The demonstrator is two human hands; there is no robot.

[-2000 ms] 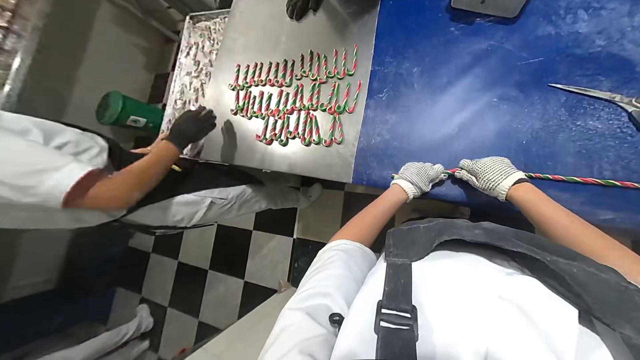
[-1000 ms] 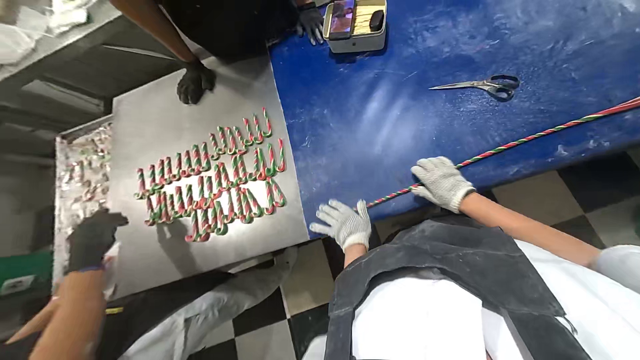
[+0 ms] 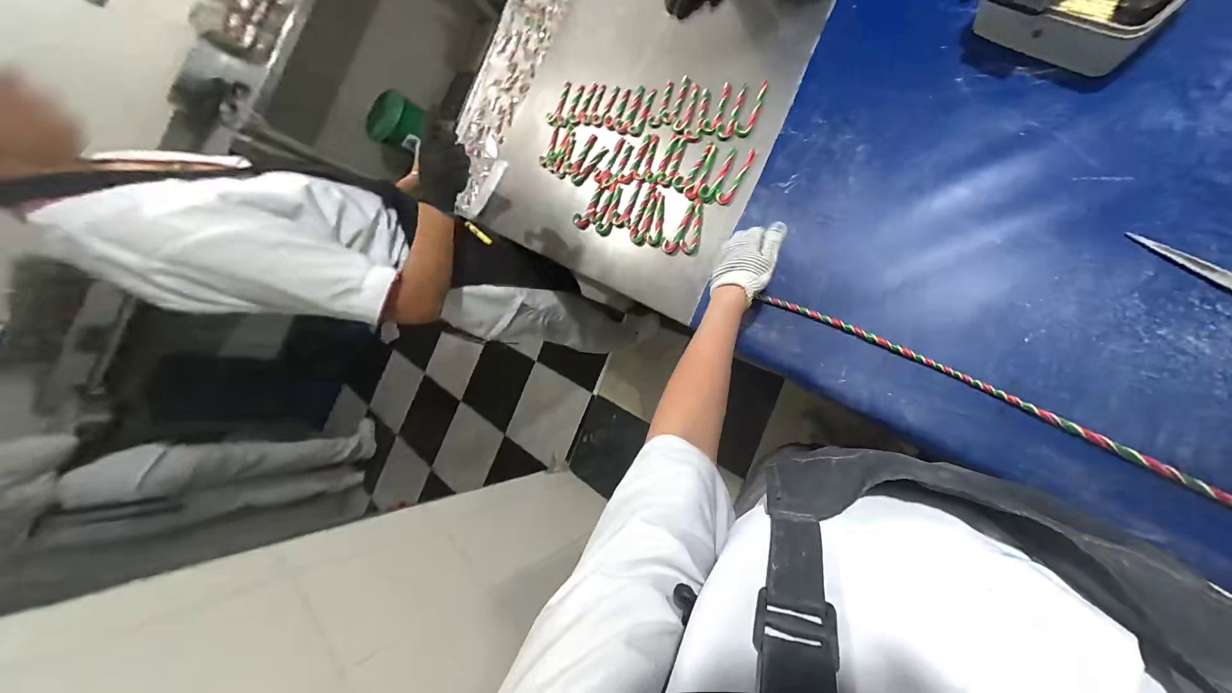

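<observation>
My left hand (image 3: 749, 258), in a whitish knitted glove, lies on the left edge of the blue table surface, at the end of a long twisted candy rope (image 3: 929, 362) striped red, green and white. Its palm side is hidden, so a grip on the rope cannot be made out. The rope runs down to the right and out of view. My right hand is outside the frame. Left of my hand, several rows of striped candy canes (image 3: 647, 162) lie on a steel table (image 3: 539, 207).
One blade of scissors (image 3: 1179, 258) shows at the right edge. A metal box (image 3: 1044, 40) stands at the top right. A co-worker's dark-gloved hand (image 3: 443, 168) is beside a tray of wrapped pieces (image 3: 505, 72); another dark glove (image 3: 688, 8) shows at the top. A green bucket (image 3: 393, 117) is behind.
My right hand, on the candy rope in both earlier frames, is now out of view. My left hand stays near the rope's left end. The view has swung considerably.
</observation>
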